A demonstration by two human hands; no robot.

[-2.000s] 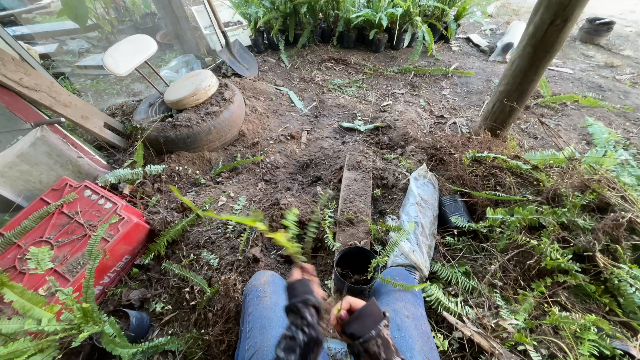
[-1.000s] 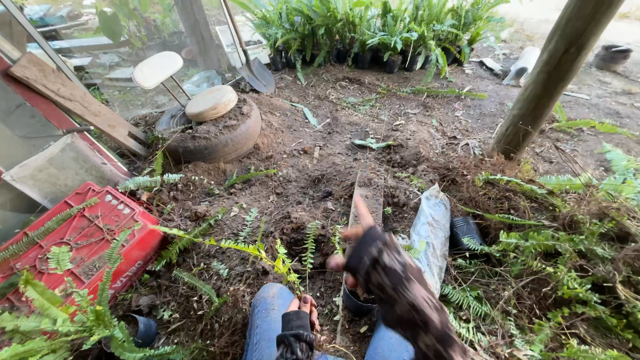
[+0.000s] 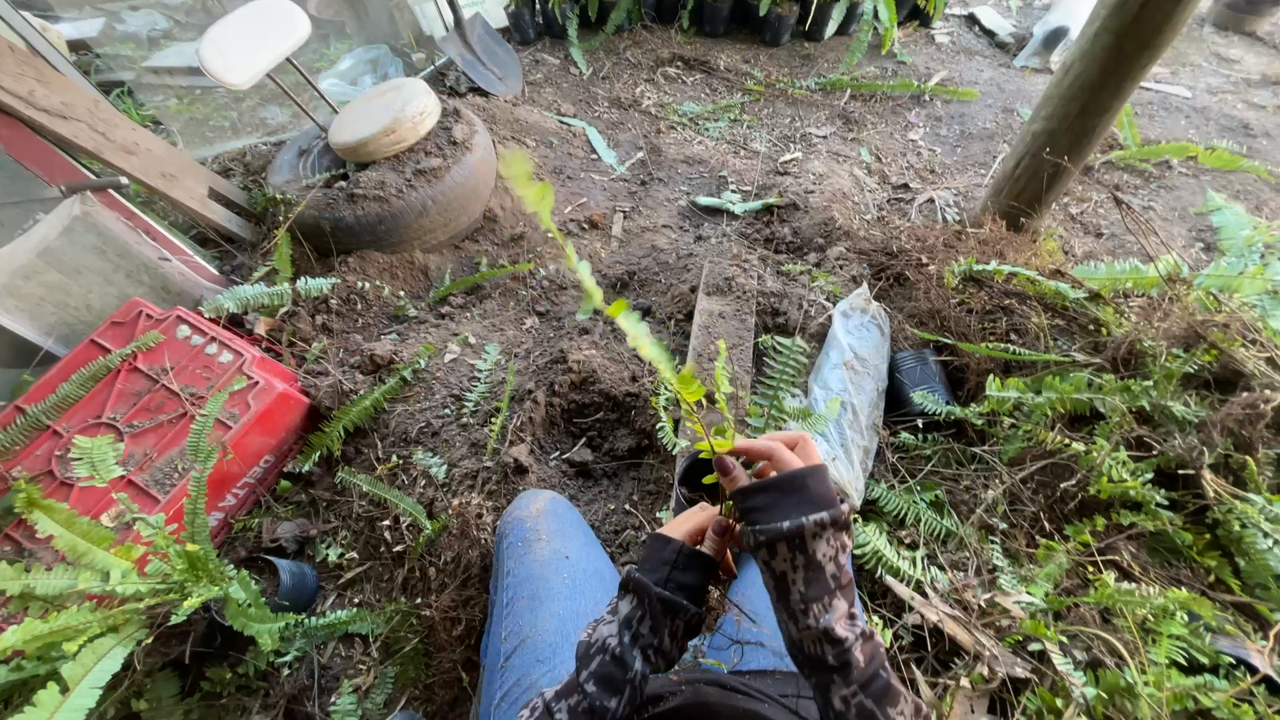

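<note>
A slender fern plant (image 3: 640, 335) with a long yellow-green frond rises from between my hands, leaning up and left. Its stems are pinched by my right hand (image 3: 768, 458), just above my left hand (image 3: 703, 530), whose fingers grip the lower stems. Behind the hands, partly hidden by them, a black plastic plant pot (image 3: 693, 480) stands between my knees. A narrow soil-covered board (image 3: 722, 320) runs away from the pot. Right of it lies a pale plastic bag (image 3: 850, 385), filled and elongated.
An upturned red plastic crate (image 3: 240, 400) and a small black pot (image 3: 290, 585) lie left. Further off are a soil-filled tire (image 3: 420, 205) and a shovel (image 3: 482, 50). Right are another black pot (image 3: 917, 380), a heap of cut ferns (image 3: 1080, 470) and a wooden post (image 3: 1080, 110).
My right hand, raised apart from the left one second ago, has come down to the fern's stems beside my left hand. The view has tilted downward.
</note>
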